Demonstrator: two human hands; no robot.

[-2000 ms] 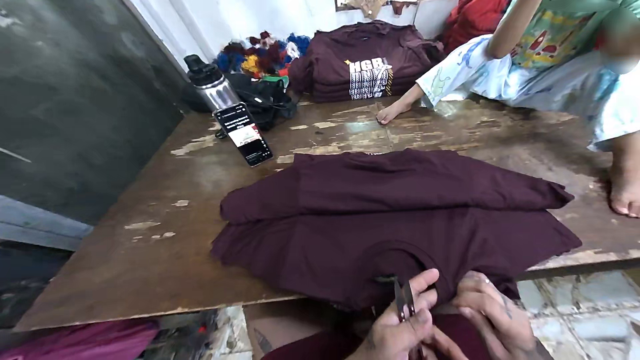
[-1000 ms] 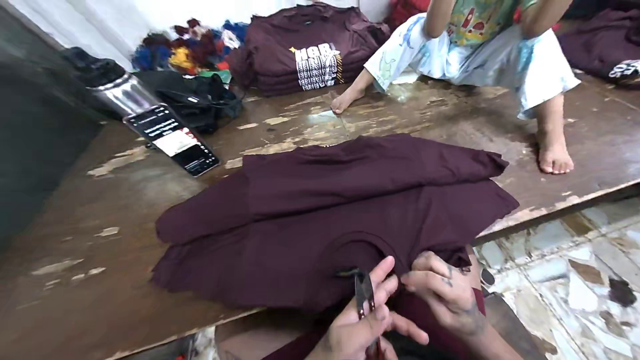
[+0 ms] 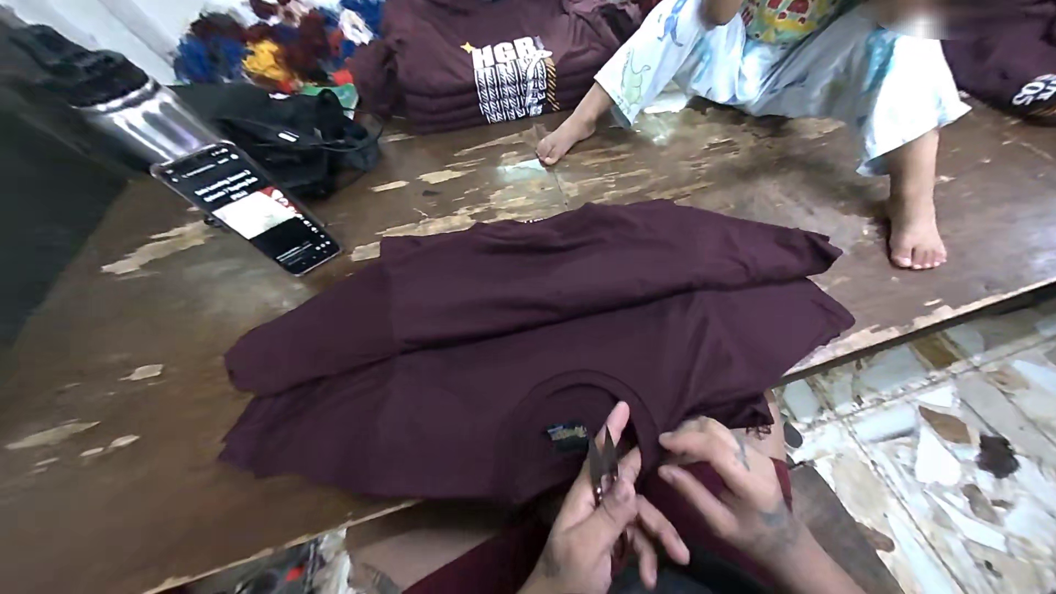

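A maroon T-shirt [image 3: 462, 363] lies spread with a lengthwise fold on the wooden platform, its round collar towards me and a small printed tag inside the neck. My left hand [image 3: 598, 511], palm partly up, holds small metal thread snips [image 3: 605, 462]; the blades point up over the neck opening and look slightly parted. My right hand [image 3: 734, 487] is just right of the collar, its fingertips at the collar's edge. Whether they pinch cloth or a thread cannot be told.
A phone [image 3: 247, 206] with a lit screen leans on a steel bottle [image 3: 148, 115]. Behind are a black bag [image 3: 289, 132], colourful yarn bits [image 3: 272, 49] and stacked printed maroon shirts [image 3: 511, 74]. A person's bare foot [image 3: 916, 231] rests near the platform's right edge.
The right hand's fingers were bunched together at the collar and now look more spread. The snips remain in the left hand. The view has shifted right and closer.
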